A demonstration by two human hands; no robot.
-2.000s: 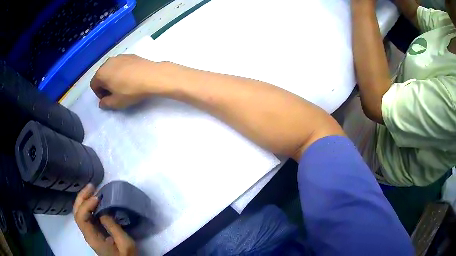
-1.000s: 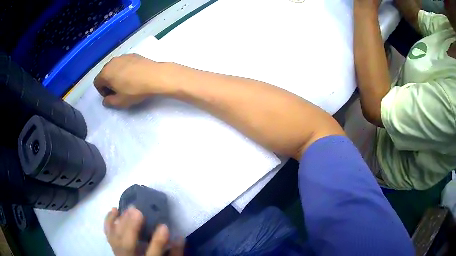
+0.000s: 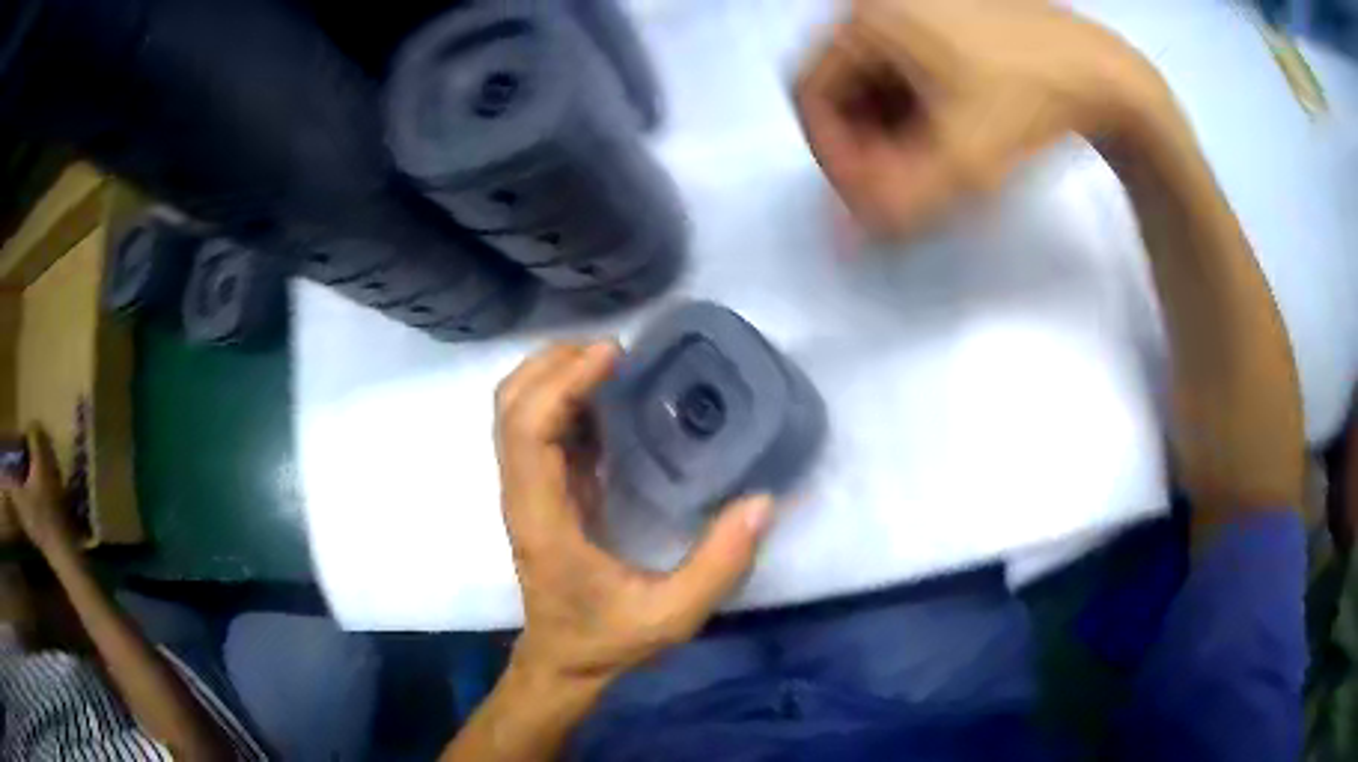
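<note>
A dark grey plastic housing (image 3: 712,410) stands on the white foam sheet (image 3: 402,491), its recessed round centre facing up. My left hand (image 3: 596,514) grips it, with fingers on its far left side and the thumb at its near edge. My right hand (image 3: 931,112) is above the foam at the upper right, blurred, with curled fingers; whether it holds something small cannot be told. A column of stacked housings (image 3: 544,164) stands just beyond the held housing.
More dark stacks (image 3: 194,134) fill the upper left. Two housings (image 3: 228,290) sit on the green bench top (image 3: 216,447). A brown cardboard box (image 3: 116,432) is at the left, with another person's hand (image 3: 37,491) beside it. A yellowish item (image 3: 1293,67) lies at the far right.
The view has swung left and the blue bin is out of sight. My left hand now holds the housing close beside the stacks. My right hand is blurred, with its fingers still curled.
</note>
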